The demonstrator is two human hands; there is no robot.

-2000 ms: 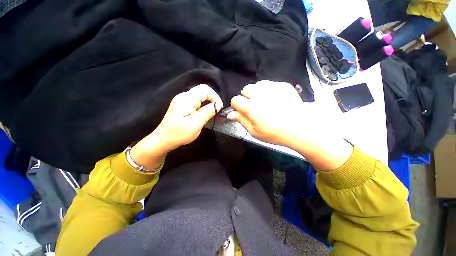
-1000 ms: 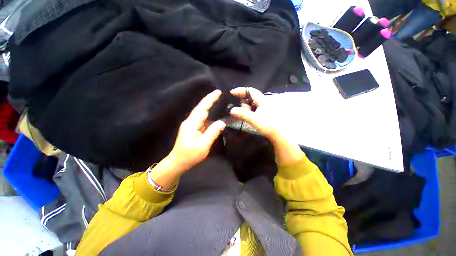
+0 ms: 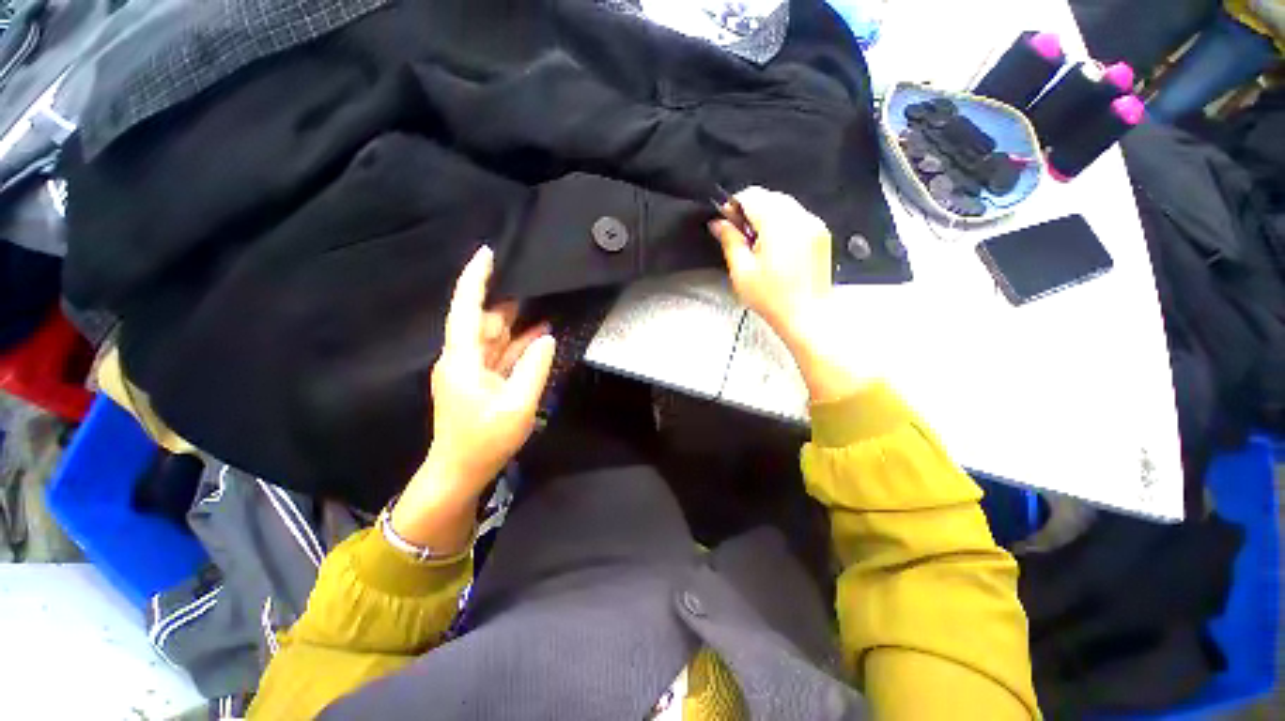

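Observation:
A large black coat lies over the table and my lap. A dark round button sits on a flat strip of the coat between my hands. Another dark button shows near the coat's corner at the right. My left hand is at the coat's lower edge, left of the button, with its fingers apart and nothing seen in it. My right hand is right of the button, above the cloth, closed on small dark thread snips. A fine dark thread crosses the white table below it. No needle can be made out.
A bowl of loose dark buttons stands on the white table at the right. Black thread cones with pink tips stand beside it, and a smartphone lies below. Blue bins with dark garments are at both sides.
My hands have moved apart, the left to the left and the right to the right. The strip with the button now lies flat and uncovered. The snips now show at my right fingertips.

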